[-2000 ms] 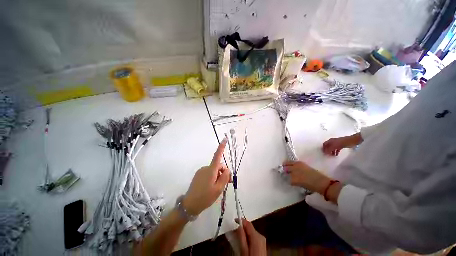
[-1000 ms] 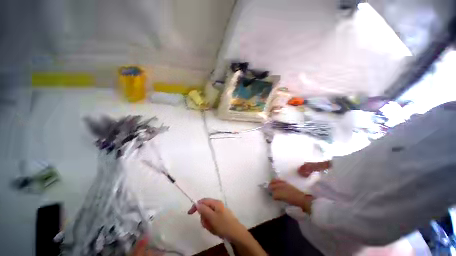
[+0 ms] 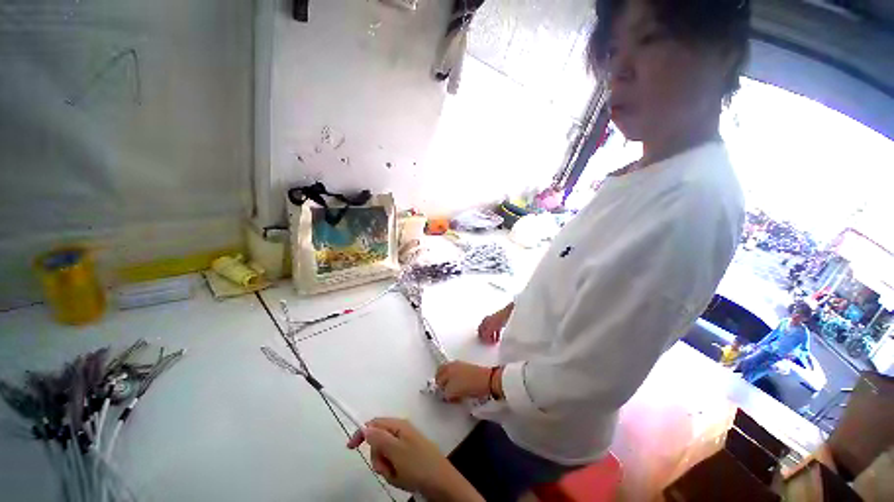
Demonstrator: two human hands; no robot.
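Note:
My right hand (image 3: pixel 400 455) holds one white cable (image 3: pixel 341 404) near the bottom centre. The cable points up and left over the table, with a dark band and thin split wires at its far end. My left hand is not in the picture. A fan of many white cables (image 3: pixel 98 431) with dark wire ends lies at the lower left, cut off by the picture's edge.
A person (image 3: pixel 627 284) sits close on the right, hands at cables on the table (image 3: pixel 216 412). A tote bag (image 3: pixel 345 245), a yellow tape roll (image 3: pixel 71 286) and more cables (image 3: pixel 461 263) are along the wall. Cardboard boxes (image 3: pixel 737 471) and a red stool (image 3: pixel 582 482) are lower right.
The view has swung right and up, so the bundle sits further left and the phone is gone. My left hand has left the picture. My right hand still holds the cable.

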